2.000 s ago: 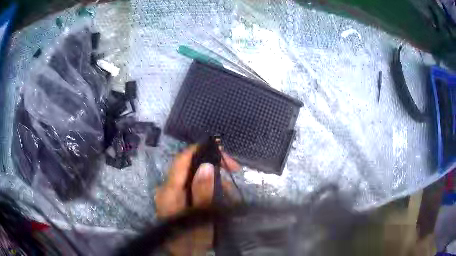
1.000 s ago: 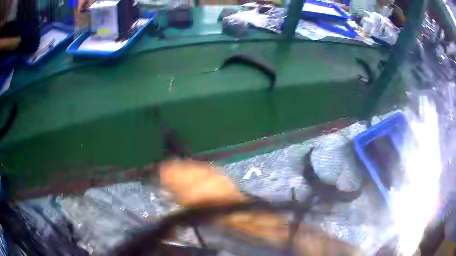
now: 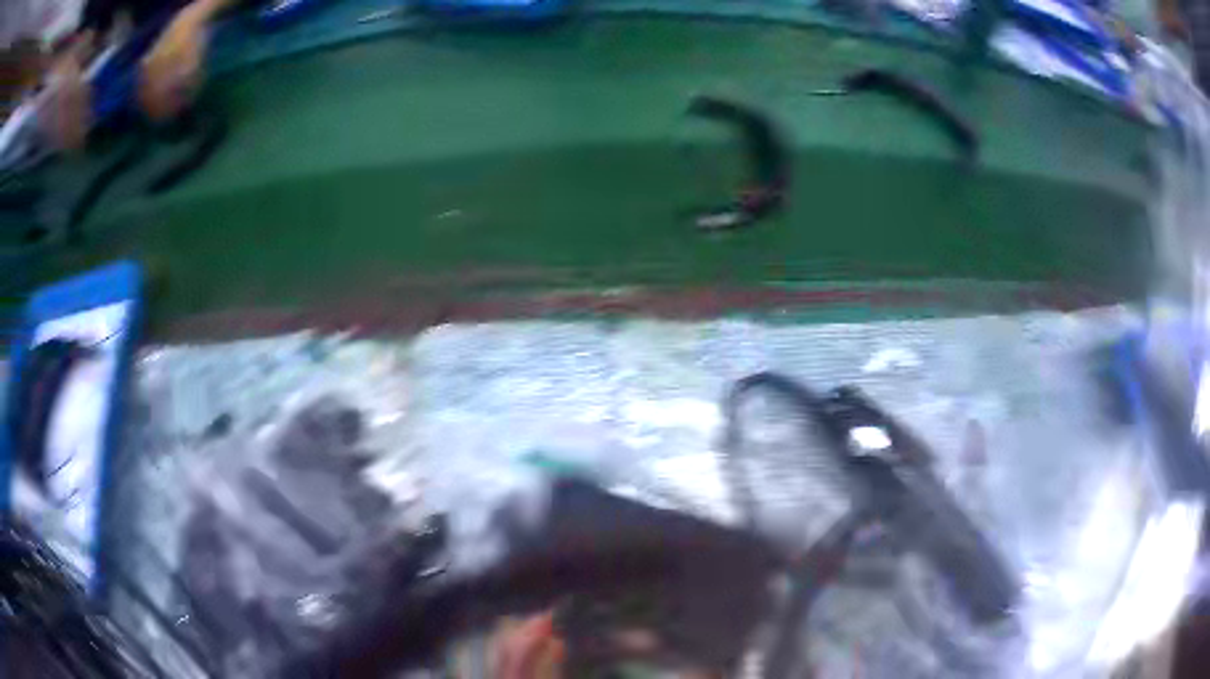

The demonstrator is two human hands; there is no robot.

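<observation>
A patch of skin, apparently my left hand, shows at the bottom centre, blurred and mostly cut off. Its grip cannot be made out. My right hand cannot be seen. A blurred black curved band crosses the lower foreground, close to the camera. Behind it the dark grid tray is partly hidden. A black electric screwdriver with a white spot lies on the bubble wrap at the right, its cord looping to its left.
The green belt carries a C-shaped part with a silvery end and another curved part. A crinkled parts bag is left, beside a blue tray. A blue bin is right. Another person's hands are top left.
The view has swung down and across from the belt. The hand seen at the belt's edge is now low at the bottom. The screwdriver shows at the right, and a silvery-ended part on the belt.
</observation>
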